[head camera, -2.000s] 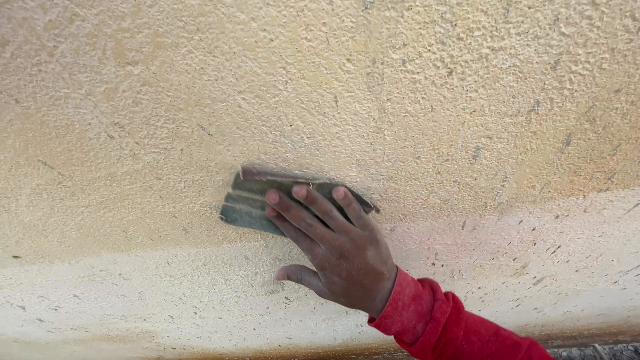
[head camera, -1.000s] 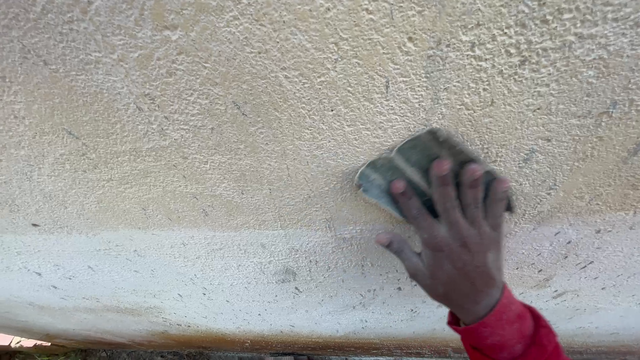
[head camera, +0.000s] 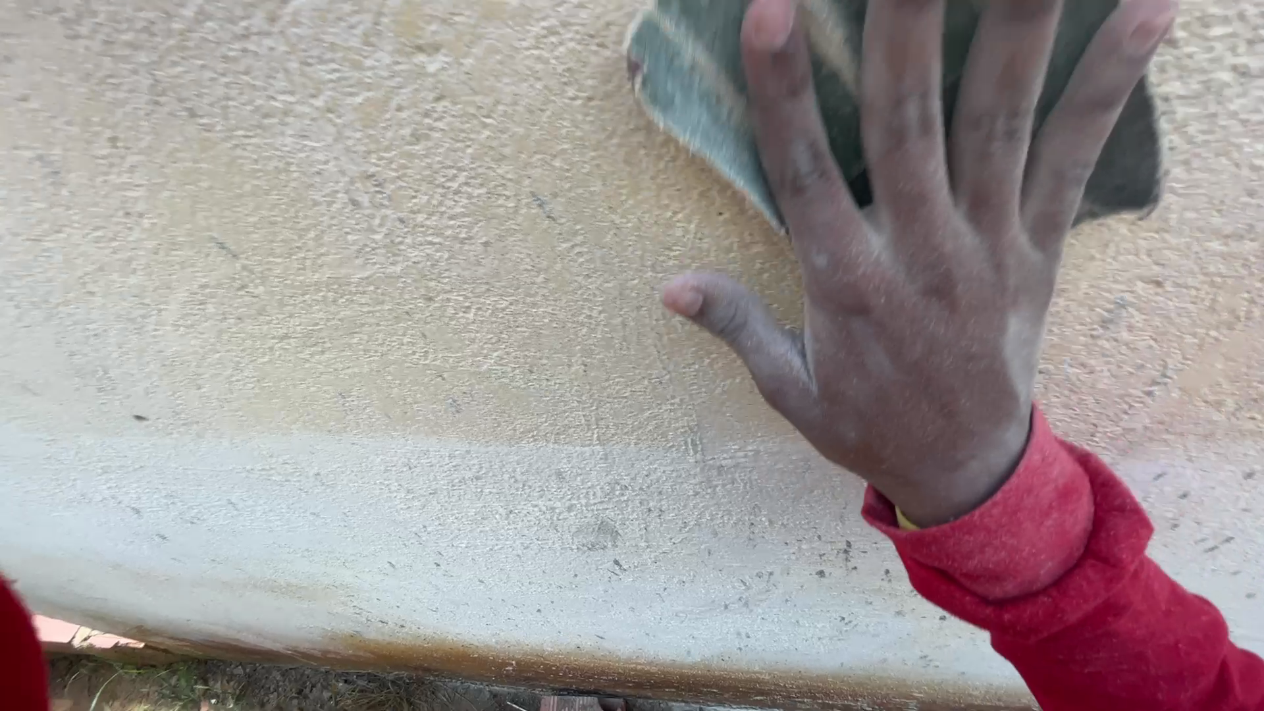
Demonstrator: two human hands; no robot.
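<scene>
My right hand (head camera: 918, 267), dusty and in a red sleeve, lies spread on a worn sheet of dark green sandpaper (head camera: 706, 89) at the upper right. Its fingers press the sheet flat to a rough, textured wall (head camera: 444, 296), cream above and whitish below. The thumb sticks out to the left, off the sheet. The top of the sheet and some fingertips are cut off by the frame's upper edge. My left hand is out of view; a bit of red cloth (head camera: 18, 652) shows at the lower left edge.
Along the bottom, the wall ends in a brown-stained lower edge (head camera: 474, 667). Beneath it lies ground (head camera: 247, 688) with dry grass, and a pinkish slab (head camera: 84, 634) is at the lower left. Dark specks and scratches mark the wall.
My right hand, with the sheet under its fingers, has moved right along the wall since the earliest frame. The hand now appears closer and higher in the view.
</scene>
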